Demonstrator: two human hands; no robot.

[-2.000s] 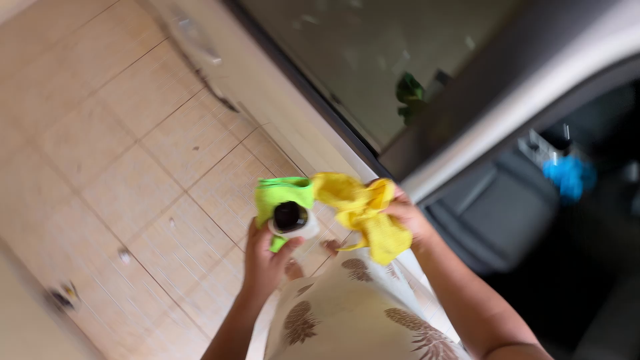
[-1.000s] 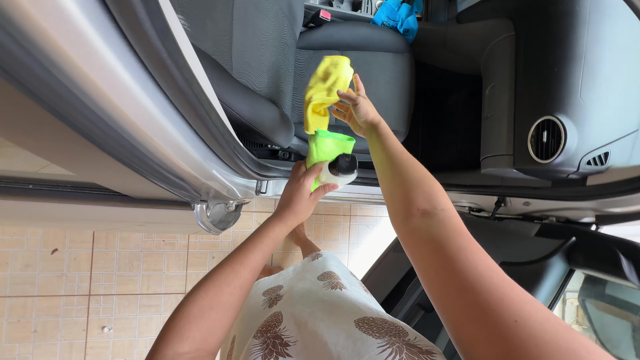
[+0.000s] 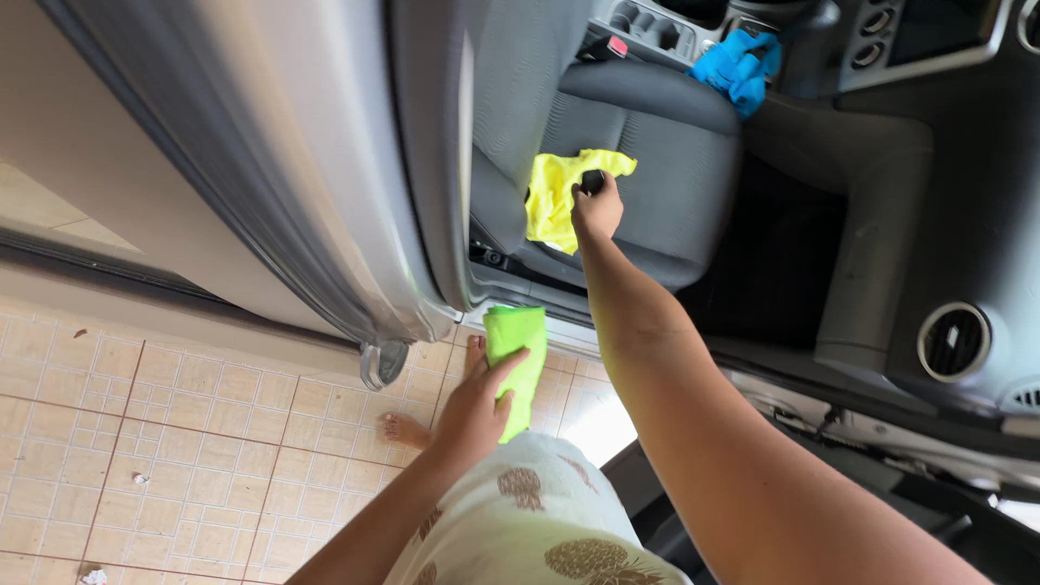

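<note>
A folded lime-green cloth (image 3: 520,341) is held in my left hand (image 3: 479,406), above the tiled floor beside the door sill. My right hand (image 3: 599,210) reaches in over the grey car seat (image 3: 674,179) and grips a bottle with a black cap (image 3: 593,181); most of the bottle is hidden by the hand. Under and around that hand a yellow cloth (image 3: 552,195) lies spread on the seat near the backrest. A crumpled blue cloth (image 3: 739,69) rests beyond the seat, by the centre console.
The car's door pillar (image 3: 439,162) rises just left of the seat. A rear door (image 3: 162,203) stands at the left, and the dashboard with a round air vent (image 3: 955,341) is at the right. My bare feet (image 3: 406,431) are on the floor tiles (image 3: 203,455).
The yellow cloth has gone from my right hand onto the seat. The black-capped bottle, earlier in my left hand with the green cloth, is now in my right hand. The view has turned into the car.
</note>
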